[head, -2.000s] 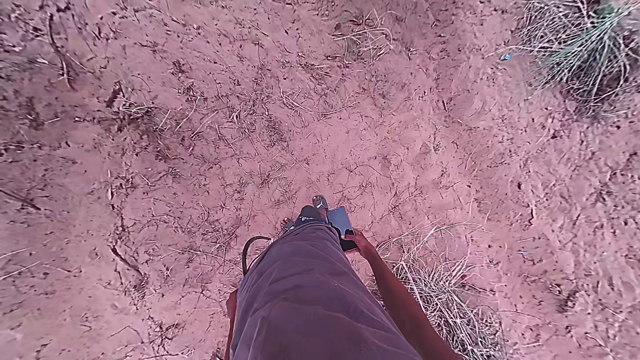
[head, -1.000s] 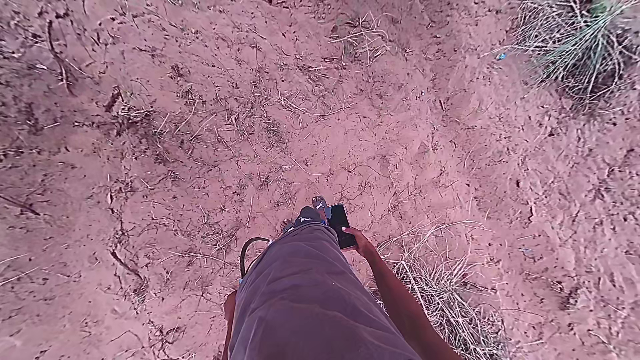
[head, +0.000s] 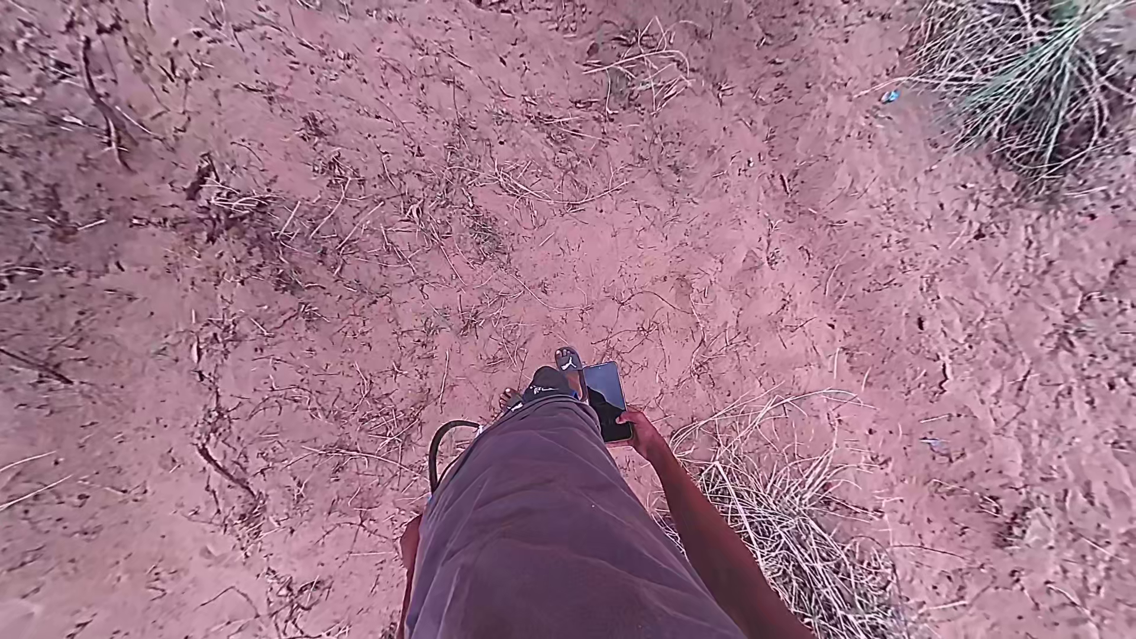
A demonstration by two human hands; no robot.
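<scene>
My right hand [head: 641, 431] grips the lower end of a dark smartphone [head: 607, 399], its glossy screen facing up and partly reflecting light. The phone is beside my foot in the view, just right of my grey-purple shirt [head: 550, 524]. A sandal [head: 569, 362] shows on one foot past the shirt's hem; the other foot is mostly covered. On the left side a bit of my left arm [head: 410, 541] shows, but my left hand is out of sight. A dark curved band or cable [head: 437, 448] sticks out left of the shirt; what it belongs to is hidden.
Reddish sandy ground [head: 710, 293] with scattered twigs lies all around. A dry grass clump [head: 790, 524] lies right of my arm, and a greener grass tuft [head: 1047, 89] grows at the upper right, with a small blue scrap [head: 890, 96] beside it. A dark stick [head: 102, 106] lies upper left.
The phone's tilt has shifted: its screen looked light two seconds ago, dark one second ago, and now reflects partly. My right hand has kept hold of it throughout.
</scene>
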